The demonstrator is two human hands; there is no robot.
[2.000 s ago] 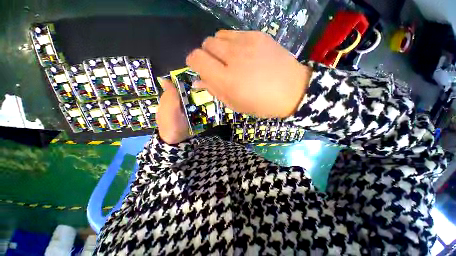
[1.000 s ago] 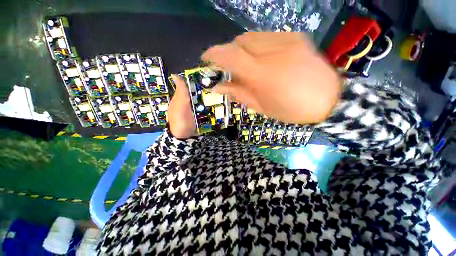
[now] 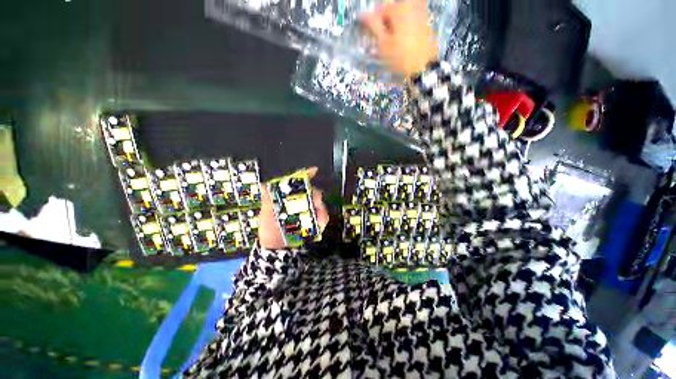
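A power supply circuit board [image 3: 296, 207] is held upright in my left hand [image 3: 271, 226], its parts facing me. My right hand [image 3: 400, 35] is stretched out at the top over a clear plastic tray [image 3: 315, 28] with small silvery parts. The right hand is blurred, and I cannot tell whether its fingers hold anything. More boards [image 3: 196, 183] lie in tight rows on the dark mat [image 3: 200, 137] to the left of the held board. Another block of boards [image 3: 396, 216] lies to its right.
A second clear tray [image 3: 348, 85] lies nearer, below the first. A red object [image 3: 508, 108] with a yellow and a white ring, a yellow and red tape roll [image 3: 585, 115] and a black bin [image 3: 530, 41] stand at the right. A blue chair [image 3: 174, 326] is at the lower left.
My right hand has left the held board and moved up to the clear tray. My left hand still holds the board. The view has shifted, showing more of the trays and right-hand boards.
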